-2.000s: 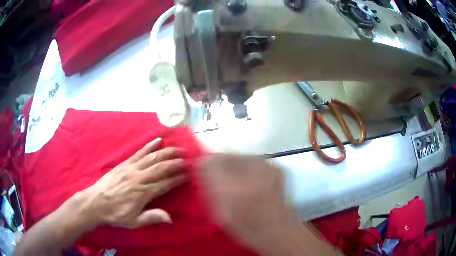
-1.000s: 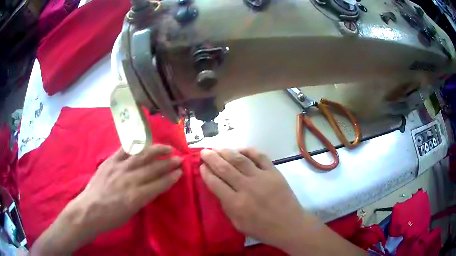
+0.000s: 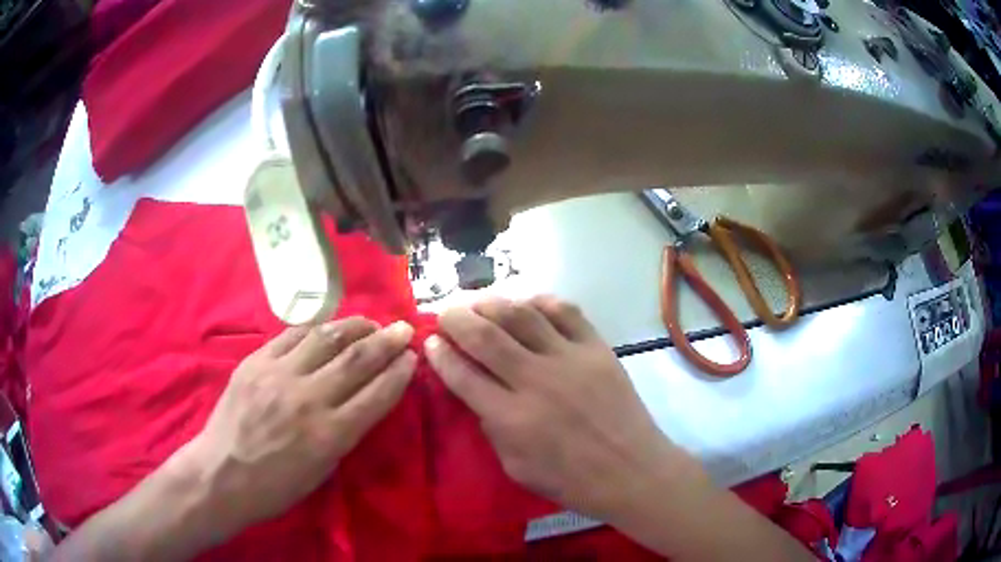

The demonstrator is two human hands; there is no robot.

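Observation:
A red fabric panel lies flat on the left of the machine table and bunches under my hands, its edge reaching the lit needle area. My left hand presses on the cloth, fingertips at a fold just in front of the needle area. My right hand holds the same fold from the other side, its fingertips nearly touching the left ones. The beige sewing machine arches above. The pale oval lamp hangs left of its head. The cloth under my palms is hidden.
Scissors with orange-brown handles lie under the machine arm. A folded red piece lies at the table's far left. The white table has a small panel at its right edge. Red scraps are heaped below at the right.
My right hand has come down from a blurred sweep to the fold, and my left hand has closed in beside it. The cloth edge has moved up to the needle area. The view has shifted.

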